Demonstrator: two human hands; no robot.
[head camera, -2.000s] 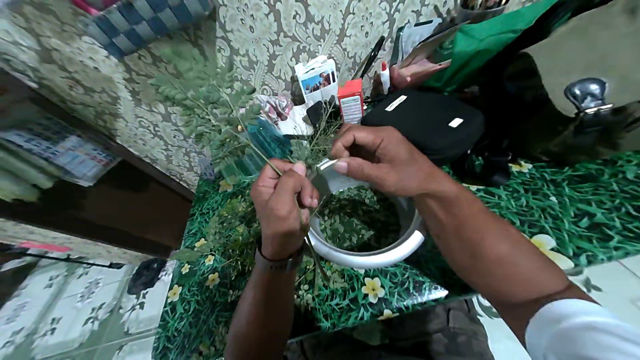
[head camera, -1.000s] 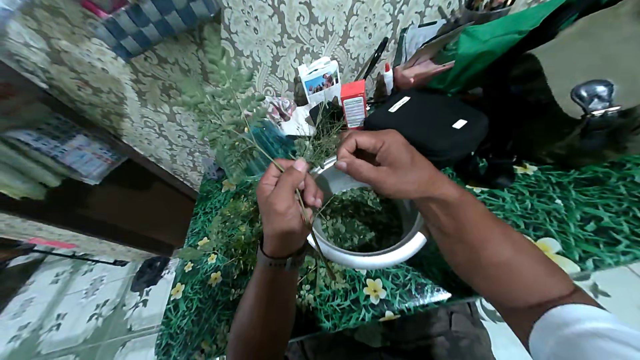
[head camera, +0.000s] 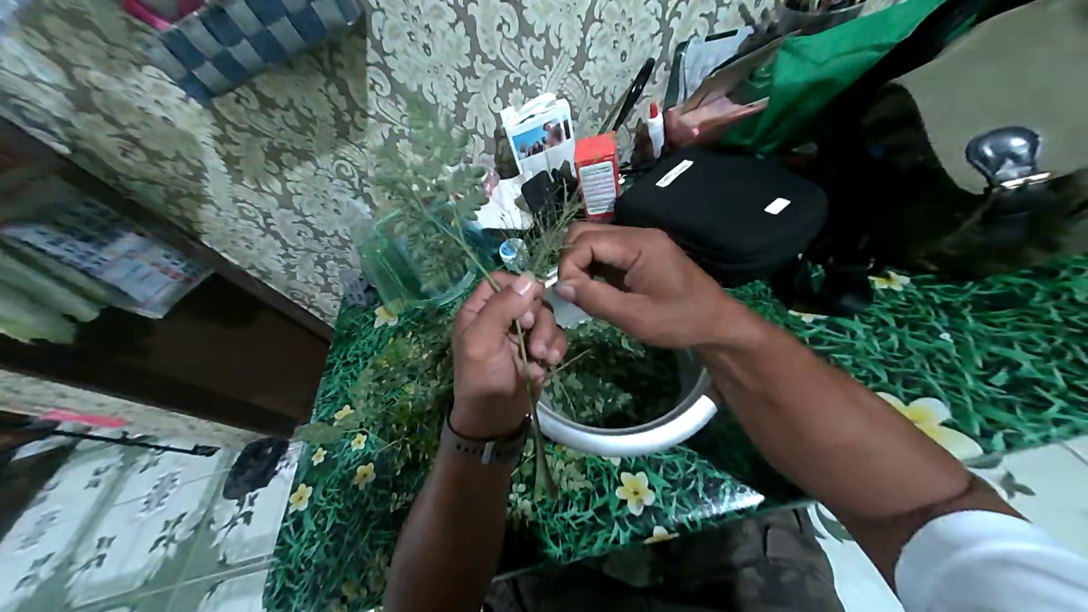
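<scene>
My left hand (head camera: 507, 340) grips a long thin green stem (head camera: 525, 374), its leafy top (head camera: 433, 183) rising to the upper left in front of a clear greenish container (head camera: 399, 263). Close to its right, above the far rim, my right hand (head camera: 637, 285) has thumb and forefinger pinched together beside fine bare twigs (head camera: 552, 234); whether they hold a twig is not clear. Below both hands stands a round white-rimmed container (head camera: 633, 438) with small green leaves (head camera: 595, 374) inside. More leafy sprigs (head camera: 408, 374) lie left of it on the tablecloth.
A grass-and-flower print tablecloth (head camera: 977, 357) covers the table. Behind the container are a red and white box (head camera: 597, 178), a black zip case (head camera: 722, 208) and a picture card (head camera: 541, 140). An olive bag (head camera: 1003, 93) with a metal clasp and a green bag (head camera: 833, 72) stand at the right.
The bare twigs beside my right hand have shifted slightly, while both hands remain above the container. The stem stays in my left hand.
</scene>
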